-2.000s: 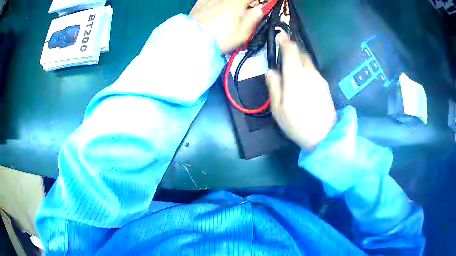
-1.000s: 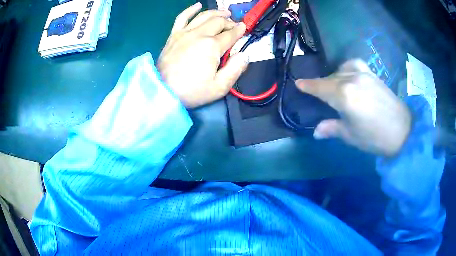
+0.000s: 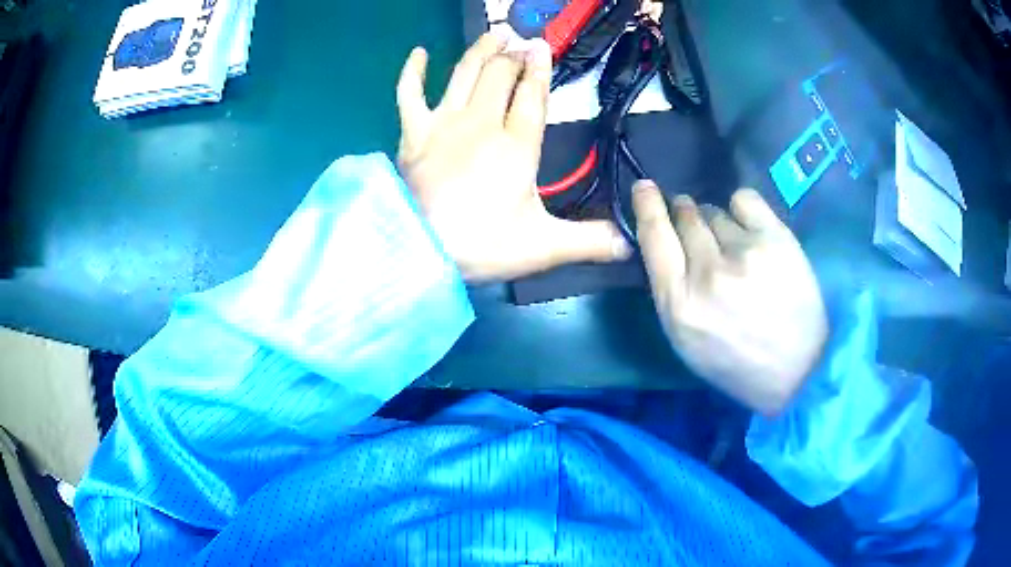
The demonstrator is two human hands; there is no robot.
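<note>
A black foam tray [image 3: 554, 286] lies in front of me. On its far part is a white manual [image 3: 574, 104] with a blue picture, partly under the red clamp [image 3: 570, 27] and a black clamp [image 3: 684, 80]. The black test lead [image 3: 611, 150] loops towards me; a piece of the red lead [image 3: 570, 177] shows beside my hand. My left hand [image 3: 484, 177] lies flat over the tray's left side, thumb out across the near end of the leads. My right hand [image 3: 737, 294] has its fingertips at the black loop's right side; its grip is not clear.
A pile of BT200 manuals [image 3: 166, 55] is at the far left. A light-blue printed panel shape [image 3: 812, 155] and a stack of white cards [image 3: 922, 199] are at right. A brown carton [image 3: 47, 404] is at the lower left, beside the green mat [image 3: 299, 78].
My right hand has come back left onto the black lead, whose loop is now narrower and drawn in. My left hand has shifted right, its thumb now across the leads.
</note>
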